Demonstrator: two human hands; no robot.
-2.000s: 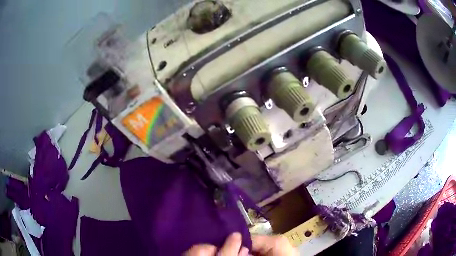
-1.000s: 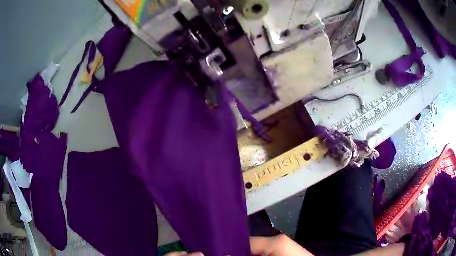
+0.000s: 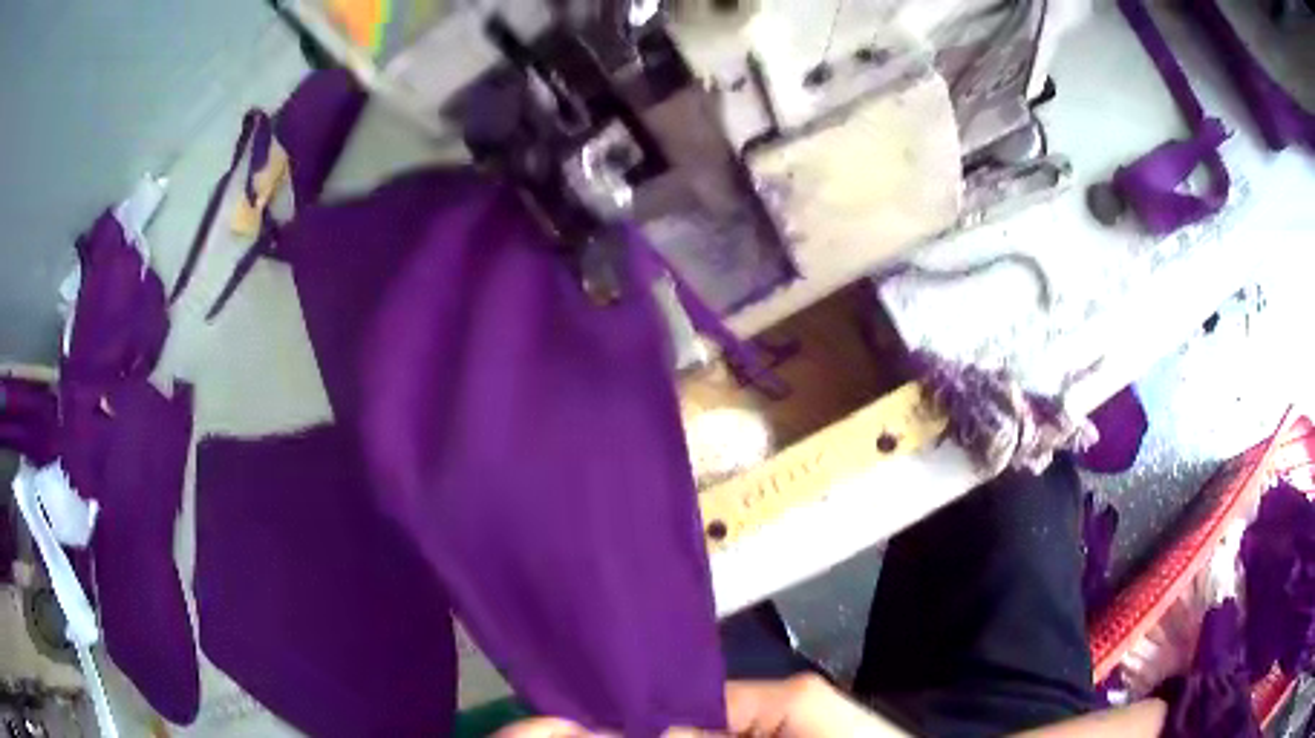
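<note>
A large purple panel (image 3: 534, 447) runs from under the presser foot (image 3: 603, 267) of the overlock machine (image 3: 851, 159) down to the bottom edge. My right hand (image 3: 793, 707) is at the bottom edge, partly cut off, on the panel's lower right corner. My left hand (image 3: 555, 727) shows only as a sliver of fingers at the bottom edge, against the panel's lower end. A thin purple strip (image 3: 721, 339) hangs from the foot over the recess. Another flat purple panel (image 3: 310, 577) lies left, partly under the first.
Purple pieces (image 3: 137, 519) with white scraps (image 3: 58, 505) lie far left. A yellow wooden strip (image 3: 808, 476) edges the table, with a frayed thread tuft (image 3: 1002, 411) at its end. A red crate (image 3: 1190, 591) of purple pieces stands lower right. A looped purple ribbon (image 3: 1175, 188) lies right.
The view has tilted down, so the machine sits higher and the tension knobs are almost out of view. The panel now stretches longer from the foot towards my hands, which have moved away from it.
</note>
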